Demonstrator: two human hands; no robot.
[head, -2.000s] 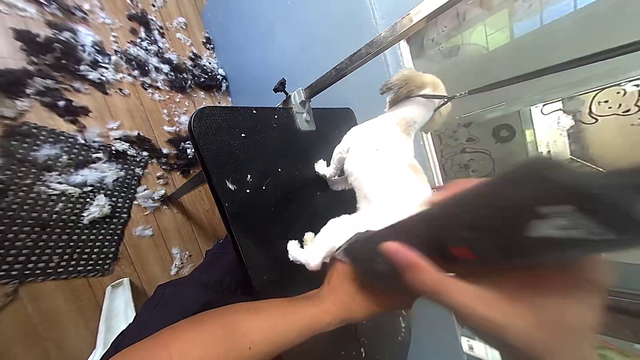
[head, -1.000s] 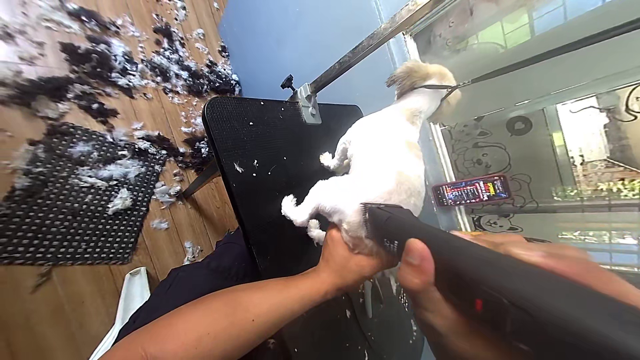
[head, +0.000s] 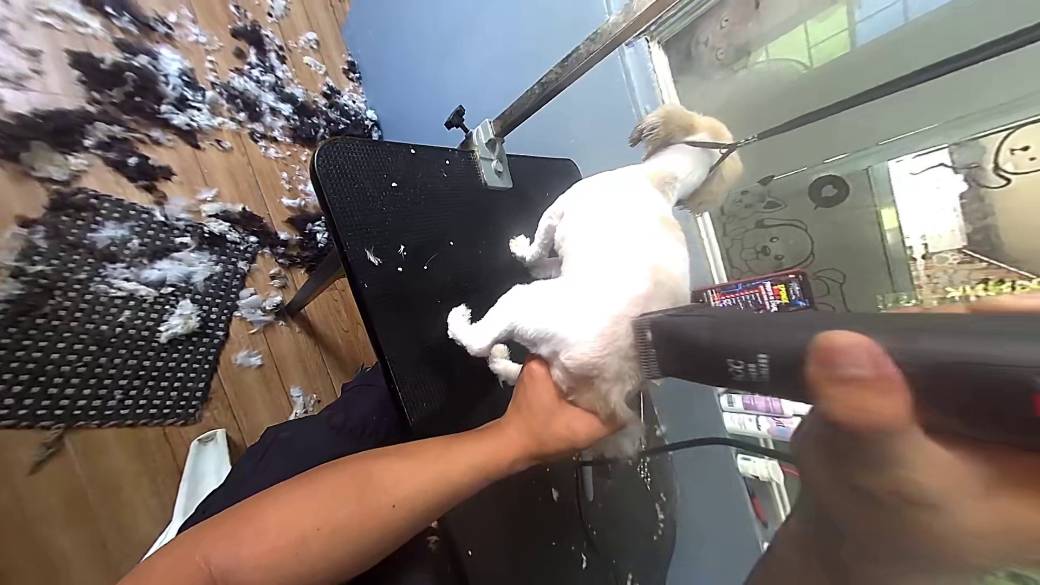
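Observation:
A small, closely clipped white dog (head: 617,244) with a tan head stands on a black rubber-topped grooming table (head: 422,244), a dark loop and strap (head: 861,93) about its neck. My left hand (head: 552,414) grips its rear end from below, around the hindquarters or tail base; the fingers are partly hidden by the dog. In my right hand (head: 886,439) is a black electric hair clipper (head: 747,345), thumb on its upper side. The toothed blade of the clipper lies against the fur of the dog's rump, just above my left hand.
A clamp (head: 491,154) holds a metal arm (head: 577,69) at the table's edge. Clumps of dark and white hair litter the wooden floor and a woven mat (head: 106,325). Behind the dog are a phone (head: 756,291), bottles (head: 760,414) and glass panels. A cable (head: 699,444) crosses the table's lower part.
The clipper has shifted across the dog's rear and lies more level than one second ago. My left hand remains at the hindquarters. The phone, unseen two seconds ago, shows behind the dog.

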